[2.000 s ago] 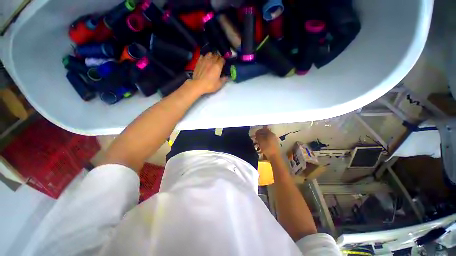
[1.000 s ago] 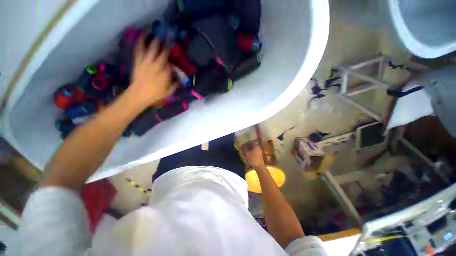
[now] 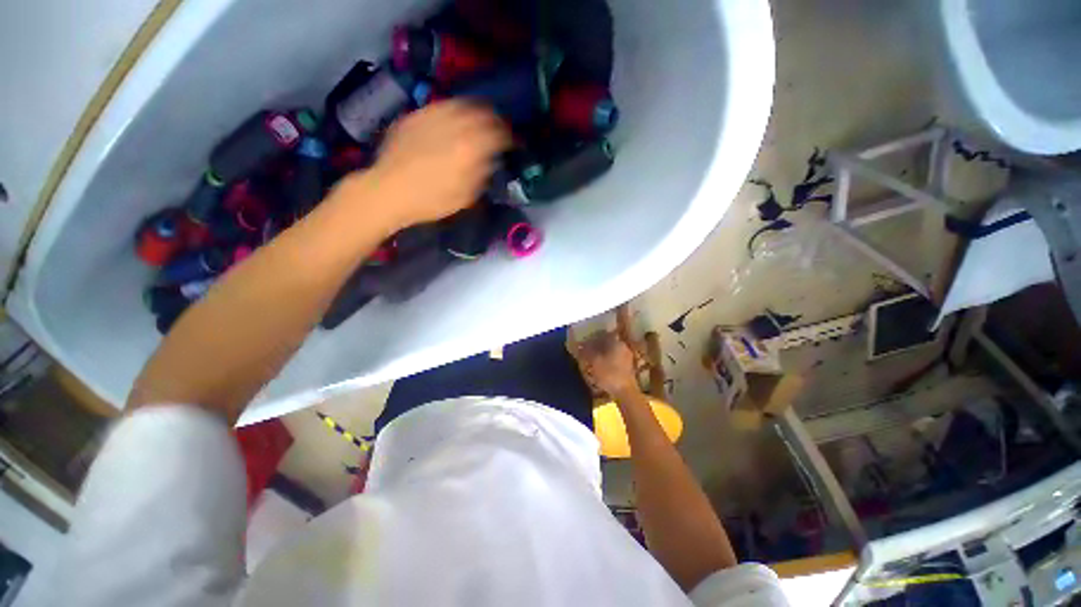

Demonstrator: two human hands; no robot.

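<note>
A long pale blue-white tub lies in front of me, heaped with thread cones. A dark cone lies near its far wall, a red cone near the top, and a dark green cone at the right of the heap. A pink cone end shows near the close wall. My left hand is over the heap, blurred, palm down; whether it holds a cone is hidden. My right hand is low beside my waist, below the tub's near rim, by a brown wooden piece; its grip is unclear.
A yellow round seat is beneath my right forearm. An open cardboard box and a white metal frame stand on the floor at right. Another pale tub is at upper right. A machine table is at lower right, and a red basket at lower left.
My view has swung toward the tub's right end since the oldest frame. My left hand has moved right over the heap since one second ago, and cones there lie differently. My right hand stays low.
</note>
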